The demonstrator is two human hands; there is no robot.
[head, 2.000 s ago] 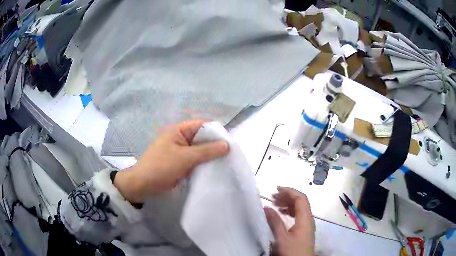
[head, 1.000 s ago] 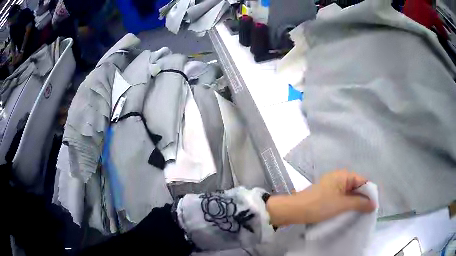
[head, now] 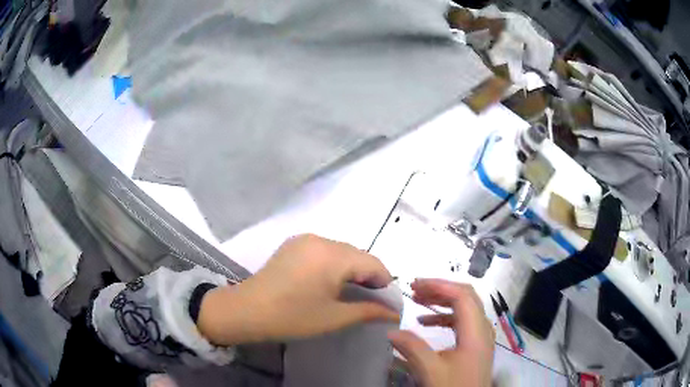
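My left hand (head: 299, 295) pinches the top edge of a small grey garment piece (head: 337, 355) between thumb and fingers at the table's front edge. The piece hangs down and its lower end is cut off by the picture's edge. My right hand (head: 446, 332) is just right of the piece, with thumb and fingers apart; it is slightly blurred and holds nothing that I can see. The sewing machine (head: 492, 181) stands to the right, beyond my right hand, with its presser foot (head: 461, 229) over the bed.
A large grey panel (head: 287, 98) lies across the table's far left. Thread snips (head: 508, 323), a black strap (head: 590, 257) and red-handled scissors (head: 588, 378) are at the right. Cut-piece bundles (head: 616, 143) lie beyond the machine; more grey pieces (head: 98, 204) are left of the table.
The view swung left to the bundles, then back to the machine. The small piece now shows grey instead of its whitish side. My left hand still holds it; my right hand is back in view.
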